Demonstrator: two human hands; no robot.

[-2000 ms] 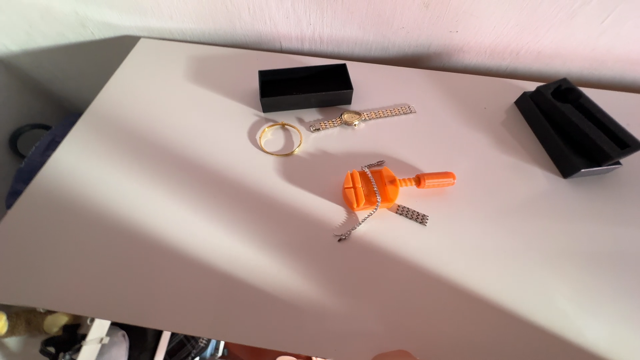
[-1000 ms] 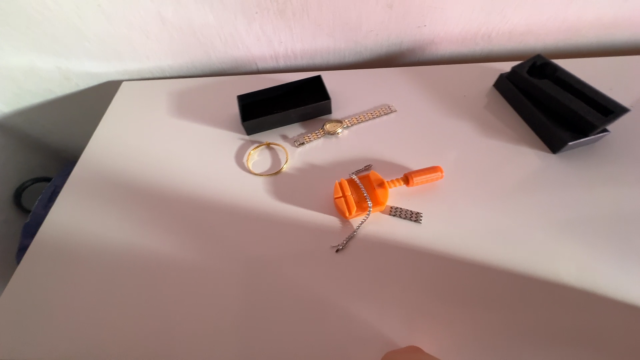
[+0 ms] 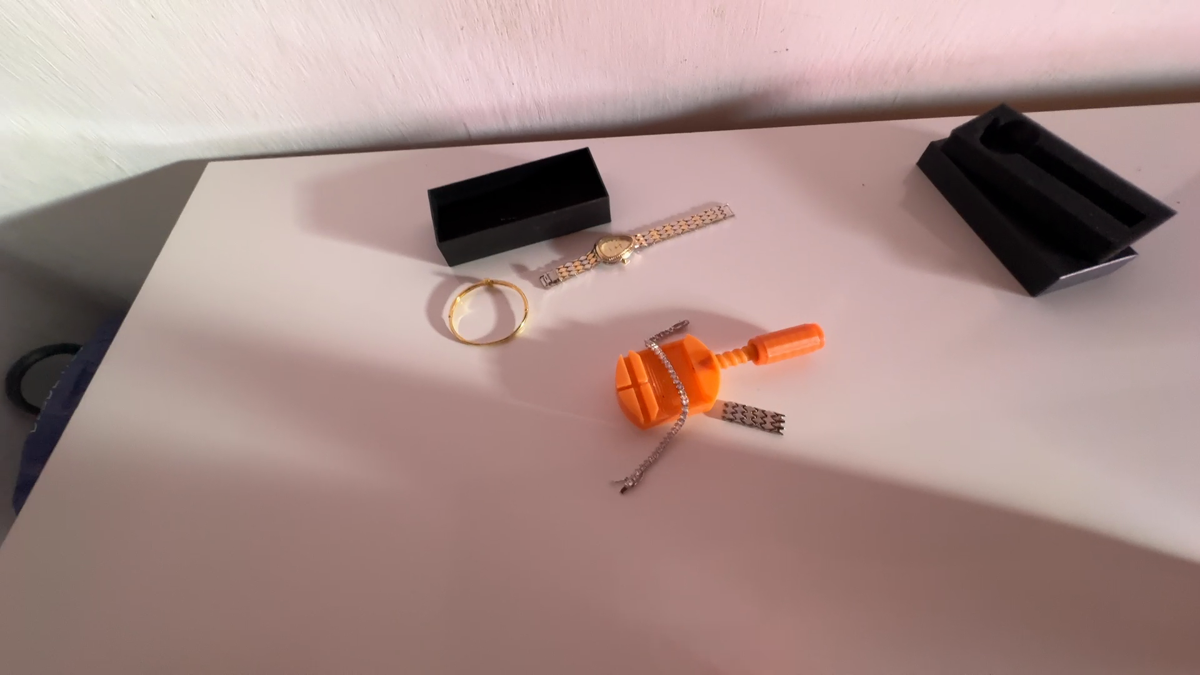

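Note:
Neither my left hand nor my right hand shows in the head view. An orange plastic watch-link remover [image 3: 667, 382] lies on the white tabletop, its screw handle pointing right. A silver tennis bracelet [image 3: 679, 398] with clear stones is draped across it. Beside its lower right edge lies a short piece of metal watch band [image 3: 753, 417]. Behind the tool, a two-tone wristwatch [image 3: 615, 248] rests face up with its band stretched out. A thin gold bangle [image 3: 488, 312] lies to the watch's left.
An open black box [image 3: 520, 208] stands behind the bangle. At the back right, a black box with a recessed insert [image 3: 1041, 202] rests at an angle. The tabletop [image 3: 309, 469] runs up to a pale wall [image 3: 525, 66]. A dark ring-shaped object [image 3: 36, 375] shows beyond the left edge.
A small patch of skin at the bottom edge one second ago is out of view now. The view has shifted; the things on the tabletop have kept their places.

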